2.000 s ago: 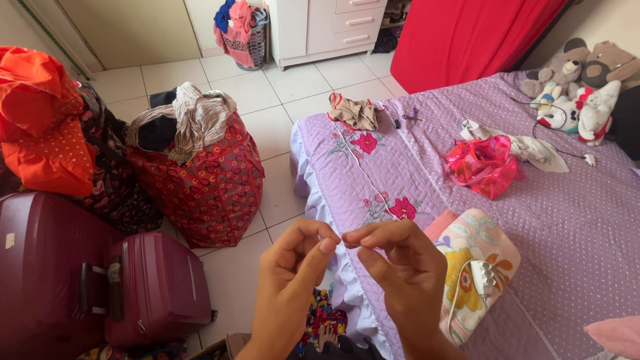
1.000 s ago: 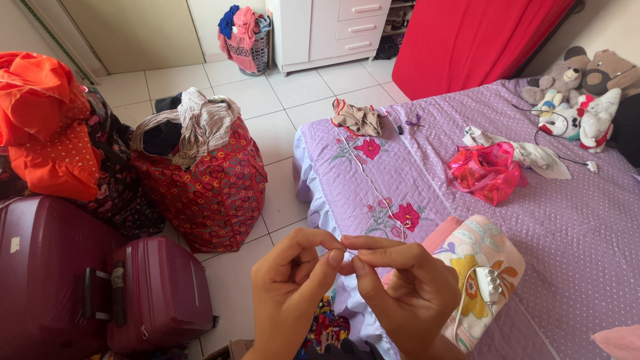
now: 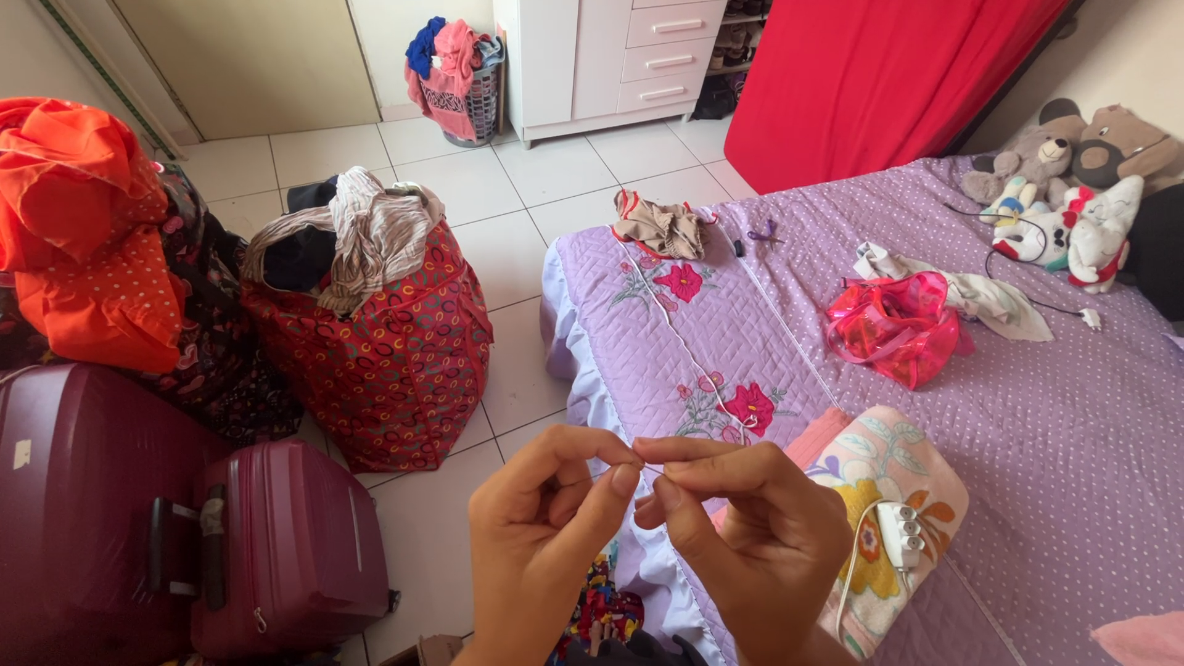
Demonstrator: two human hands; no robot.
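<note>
My left hand (image 3: 555, 527) and my right hand (image 3: 754, 527) meet at the fingertips, low in the middle of the view. Thumb and forefinger of each pinch a thin, pale thread (image 3: 653, 469); whether a needle is there too is too small to tell. Beyond the hands, a white cord (image 3: 683, 344) runs along the purple quilted bedspread (image 3: 740, 319) to a crumpled beige cloth with red trim (image 3: 661, 227). Purple-handled scissors (image 3: 765, 235) lie to the right of that cloth. Right of my right hand, a white power strip (image 3: 900, 535) rests on a folded floral towel (image 3: 893, 444).
Maroon suitcases (image 3: 291, 546) and a stuffed red patterned bag (image 3: 398, 370) stand on the left. A pink translucent bag (image 3: 897, 328), a white cloth (image 3: 994, 301) and plush toys (image 3: 1045, 153) lie on the bed. A laundry basket (image 3: 481, 102) stands by the white cabinet (image 3: 555, 69).
Both hands stay close together at the fingertips, with small shifts of the fingers. A short stretch of thread now shows between them. The things on the bed have not moved.
</note>
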